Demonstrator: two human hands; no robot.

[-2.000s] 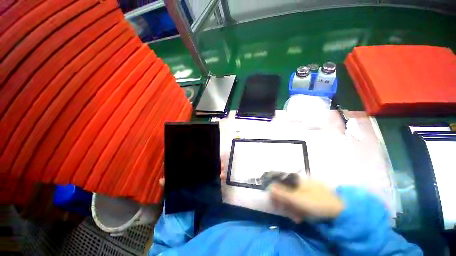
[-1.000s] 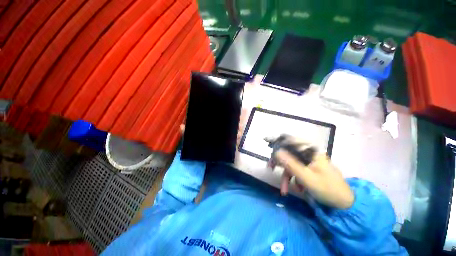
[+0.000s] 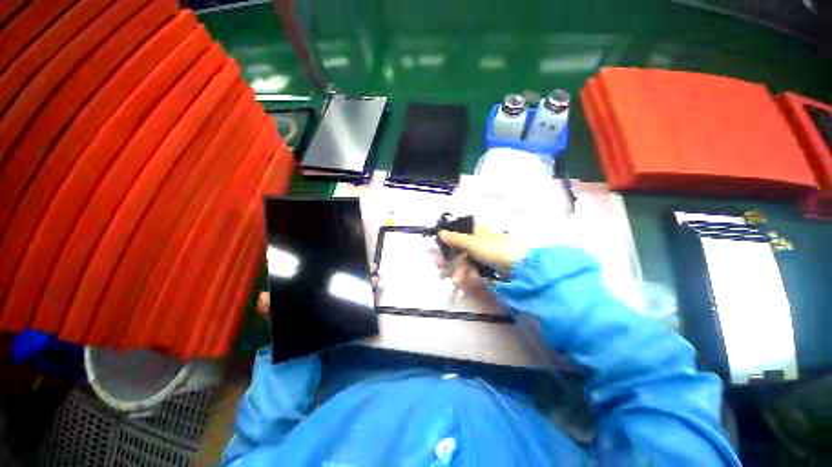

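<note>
My left hand [image 3: 265, 304] holds up a glossy black display panel [image 3: 321, 274] at the left edge of the mat; only fingertips show at its two sides. My right hand [image 3: 470, 254] is shut on a small black air blow gun [image 3: 453, 224] above the touch panel. The touch panel [image 3: 442, 315], a clear rectangle with a black border, lies on the pale work mat [image 3: 429, 339]. My right hand and the blow gun hide its upper right part.
Orange-red foam trays [image 3: 137, 182] lean at left; more foam trays [image 3: 702, 128] lie back right. Display modules [image 3: 429, 144] sit behind the mat, beside silver ones [image 3: 345, 135]. Bottles stand in a blue holder [image 3: 526, 144] behind wipes [image 3: 513, 166]. Panels [image 3: 743, 301] lie at right, a bin [image 3: 137, 378] lower left.
The camera view has shifted. My right hand with the blow gun has moved from the touch panel's lower part to its upper edge. The held panel's tilt and reflections have changed.
</note>
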